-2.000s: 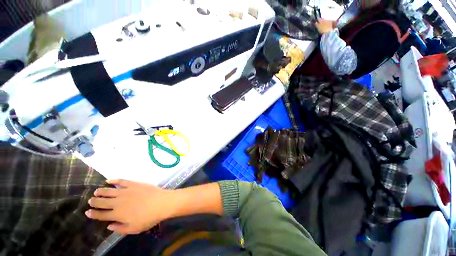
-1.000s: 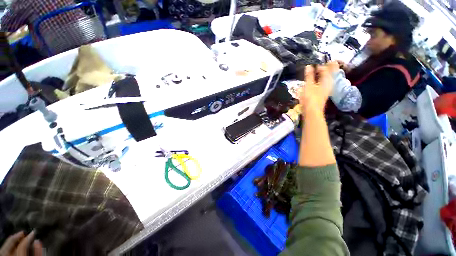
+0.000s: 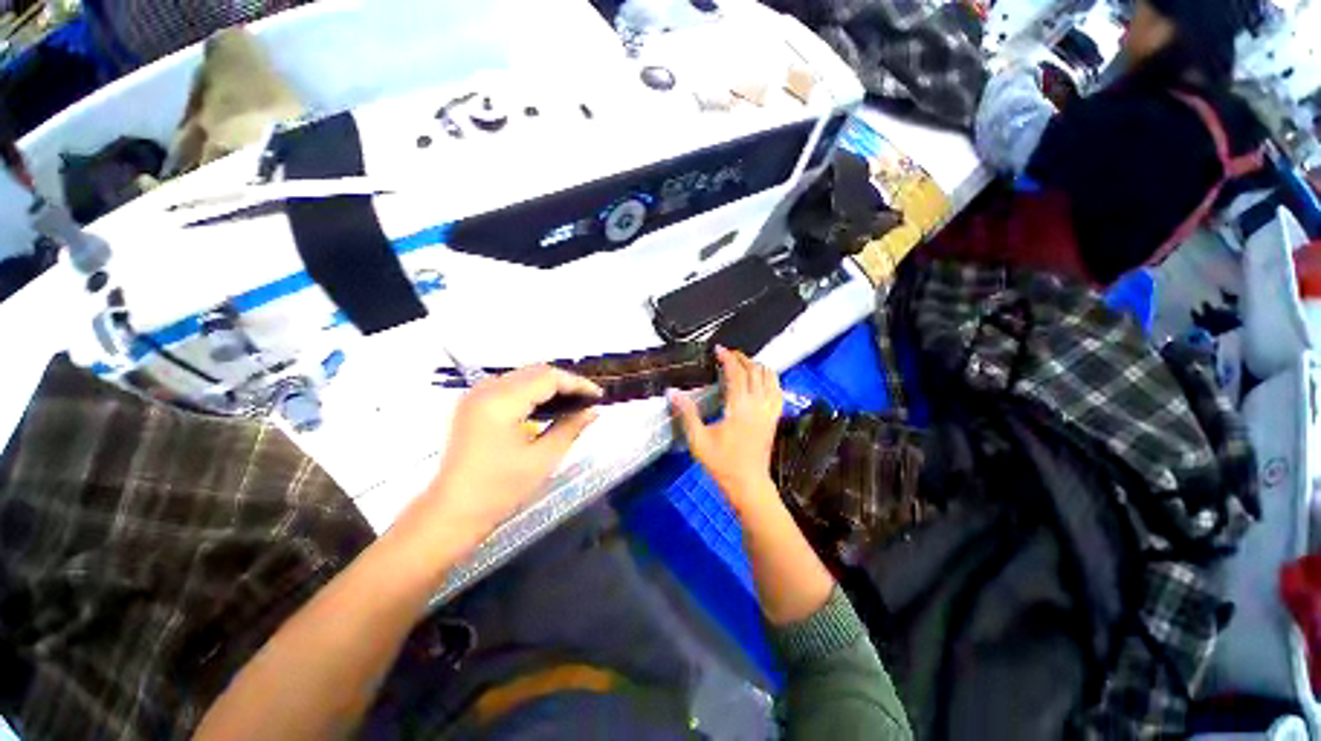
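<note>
A small, narrow dark plaid piece [image 3: 638, 375] is stretched flat over the machine table. My left hand [image 3: 507, 434] pinches its left end, and my right hand [image 3: 736, 423] holds its right end near the table edge. The large plaid panel [image 3: 160, 507] lies on the left of the table, below the needle area [image 3: 239, 348], with neither hand on it. The scissors [image 3: 464, 369] show only blade tips beside my left hand; their handles are hidden.
The white lockstitch machine [image 3: 580, 130] stands behind the hands. A black box-like item [image 3: 710, 297] lies near the table's right edge. A blue crate [image 3: 703, 536], more plaid pieces [image 3: 848, 471] and a large plaid and dark cloth heap [image 3: 1043, 348] are at right. Another person [image 3: 1145, 159] sits beyond.
My right hand has come back down from the upper right to the table. My left hand has left the large panel. The small plaid piece is now between both hands, over the scissors.
</note>
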